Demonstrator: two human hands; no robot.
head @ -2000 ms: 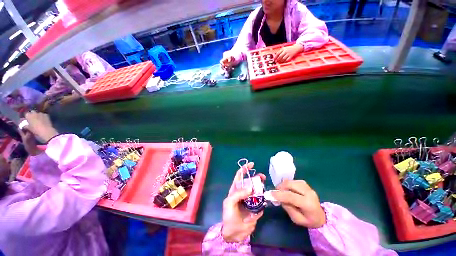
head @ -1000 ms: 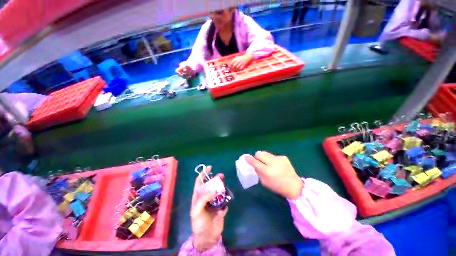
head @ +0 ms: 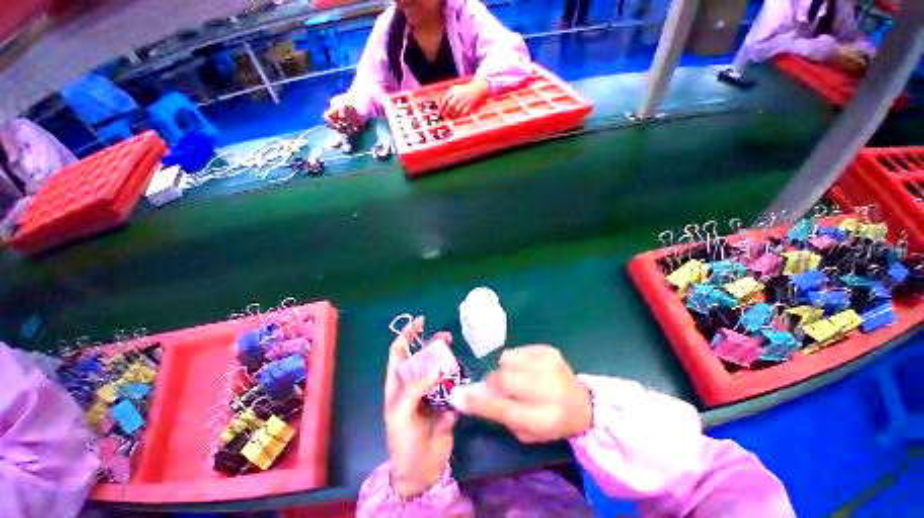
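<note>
My left hand (head: 413, 435) holds a dark round device (head: 443, 391) with a pale pinkish binder clip (head: 430, 360) on it. One wire loop of the clip sticks up past my fingers. My right hand (head: 539, 395) is beside it, its fingertips pinching a small white scrap (head: 468, 396) against the device's edge. A white blocky bottle (head: 483, 322) stands on the green bench just beyond my hands, and my right hand does not touch it.
A red divided tray (head: 322, 405) of clipped units is at left, a red tray (head: 721, 389) heaped with coloured clips at right. Across the green bench (head: 436, 228), a person works at a red compartment tray (head: 496, 145) near white cables (head: 265, 160). A pink sleeve (head: 41, 435) is at far left.
My right hand has left the white bottle, which it was touching one second ago, and moved to the device in my left hand. The view has shifted, showing more of the right-hand tray.
</note>
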